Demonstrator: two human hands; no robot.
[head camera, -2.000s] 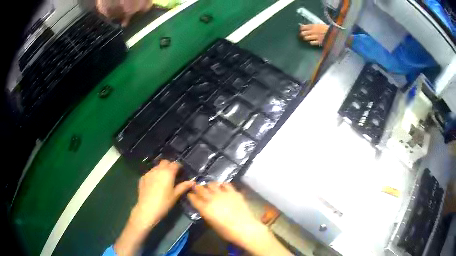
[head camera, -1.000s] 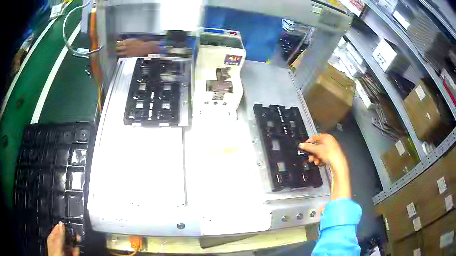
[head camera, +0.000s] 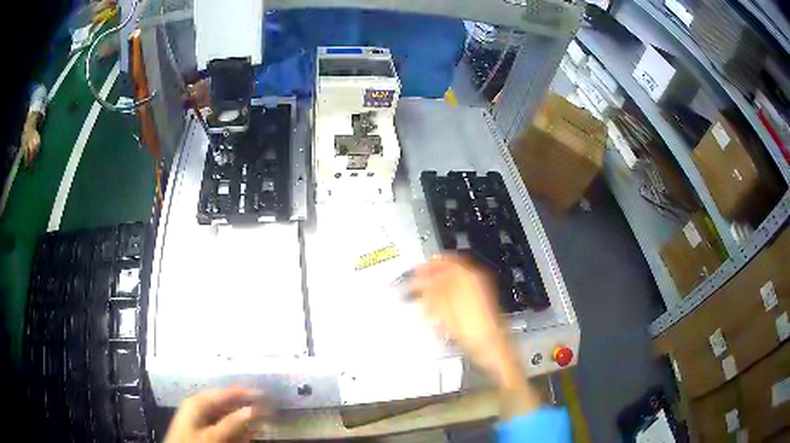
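My right hand (head camera: 463, 303), blurred, is over the white machine bed, left of the right fixture's front half. A small dark part (head camera: 404, 277) shows at its fingertips, pinched. The right fixture (head camera: 485, 229) is a long black block with several pale gaps. The left fixture (head camera: 247, 173) lies at the back left with the screwdriving head's black lower end (head camera: 230, 86) over its rear left corner. My left hand (head camera: 216, 417), blurred and cut off by the lower edge, is at the machine's front left edge; I cannot tell whether it holds anything.
The glossy black blister tray (head camera: 126, 324) lies left of the machine. The cream screw feeder (head camera: 355, 130) stands between the fixtures. The emergency stop (head camera: 563, 356) is at the right front corner. Cartons (head camera: 559, 151) and shelves are to the right. Another person's hand (head camera: 31, 143) is at the far left.
The view has turned from tray to machine. Since one second ago my right hand has moved left off the right fixture, my left hand has moved right from the tray, and the screwdriving head is over the left fixture.
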